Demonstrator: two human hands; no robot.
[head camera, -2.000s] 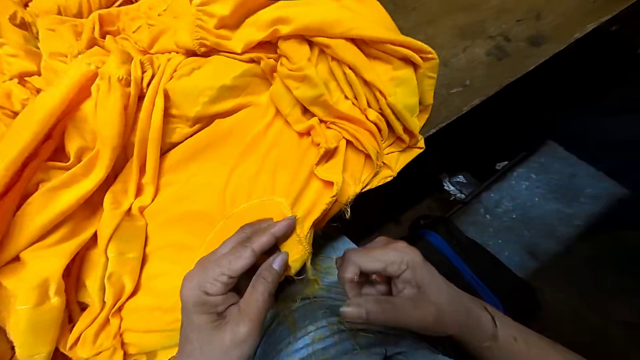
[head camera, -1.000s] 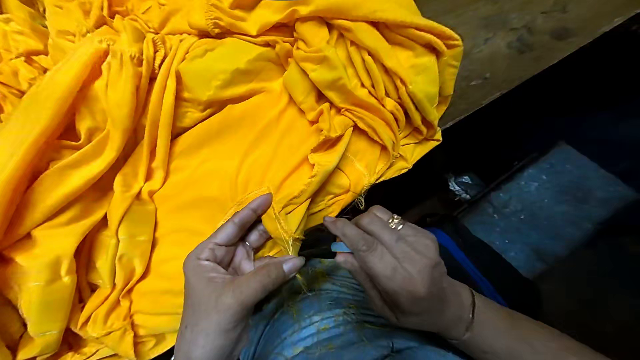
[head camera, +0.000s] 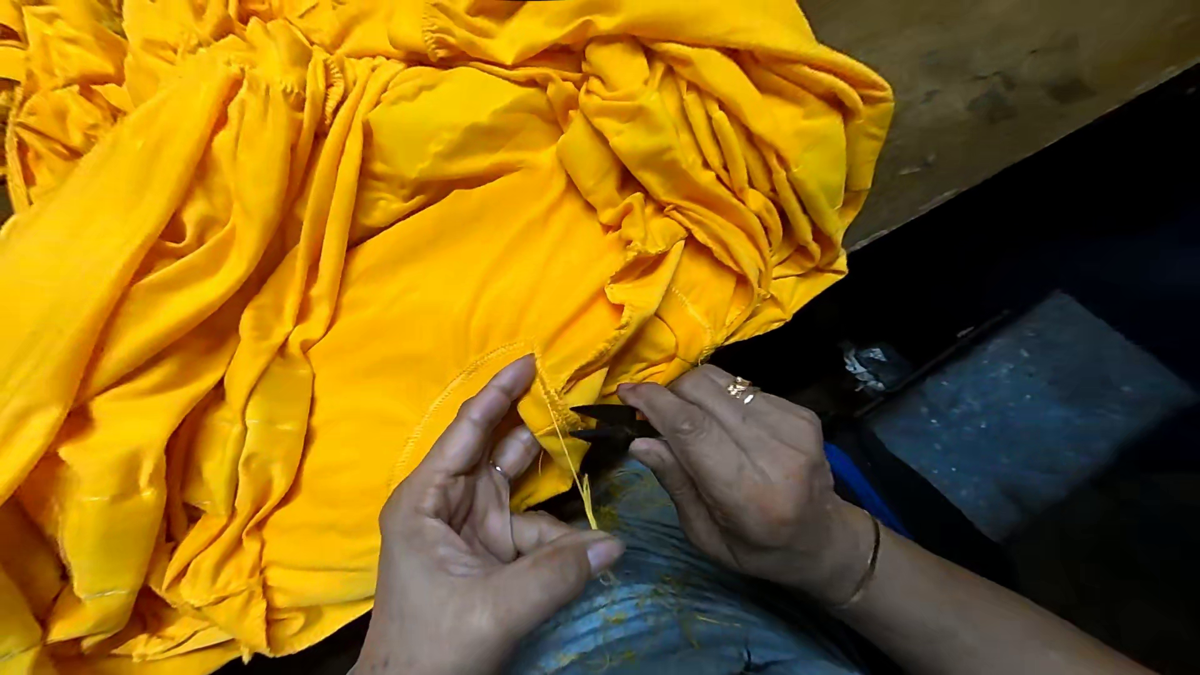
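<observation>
A large gathered yellow garment (head camera: 450, 262) is spread in folds across the left and centre. My left hand (head camera: 487, 525) is at its lower edge, with yellow threads (head camera: 572, 450) running from a stitched seam down to the thumb; its grip is on these threads and the fabric's edge. My right hand (head camera: 750, 469), with a gold ring and a bracelet, holds small dark thread snips (head camera: 614, 422). Their two blades stand apart, with the tips at the seam edge beside the threads. The handle is mostly hidden in the fingers.
A worn brown tabletop (head camera: 994, 94) shows at the upper right. Below it are a dark gap, a grey-blue flat panel (head camera: 1031, 412) and a crumpled shiny scrap (head camera: 872, 366). Blue clothing (head camera: 675, 600) with loose yellow thread bits lies under my hands.
Two seconds ago no snips showed at my right hand; one second ago they were in it near the fabric. Now their blades are apart at the seam, and my left thumb is lower, away from the seam.
</observation>
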